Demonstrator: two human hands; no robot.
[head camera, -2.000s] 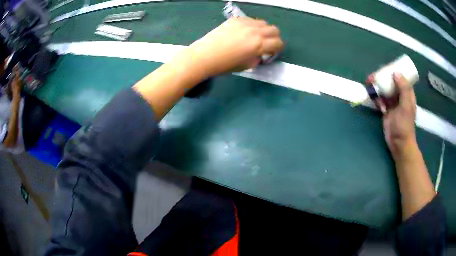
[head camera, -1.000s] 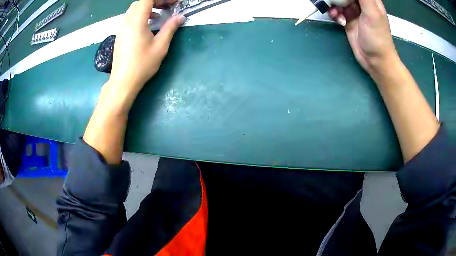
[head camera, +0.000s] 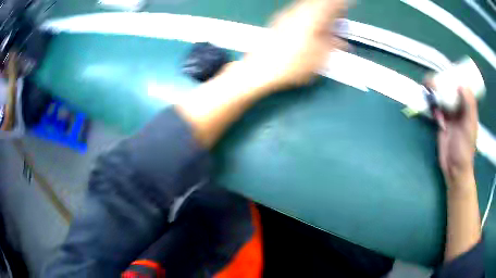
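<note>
My right hand (head camera: 457, 133) holds the white glue bottle (head camera: 461, 84) near the bench's right side, its pale yellow nozzle pointing down and left. My left hand (head camera: 299, 46) is strongly blurred at the upper middle, over the white bench line. A long white strip (head camera: 400, 46) with a dark lower edge runs from beside my left fingers towards the bottle. Blur hides whether those fingers grip it. Its round components cannot be made out.
A shiny black lump (head camera: 205, 61) lies on the green bench (head camera: 337, 157), left of my left forearm. A blurred pale piece (head camera: 121, 4) is at the top left edge. A thin white stick (head camera: 489, 201) is at far right. Another person's arm (head camera: 10, 98) and a blue stool (head camera: 61, 126) are at left.
The view has turned since one second ago. My left hand has moved right across the bench, away from the black lump. The glue bottle stays in my right hand and now shows fully.
</note>
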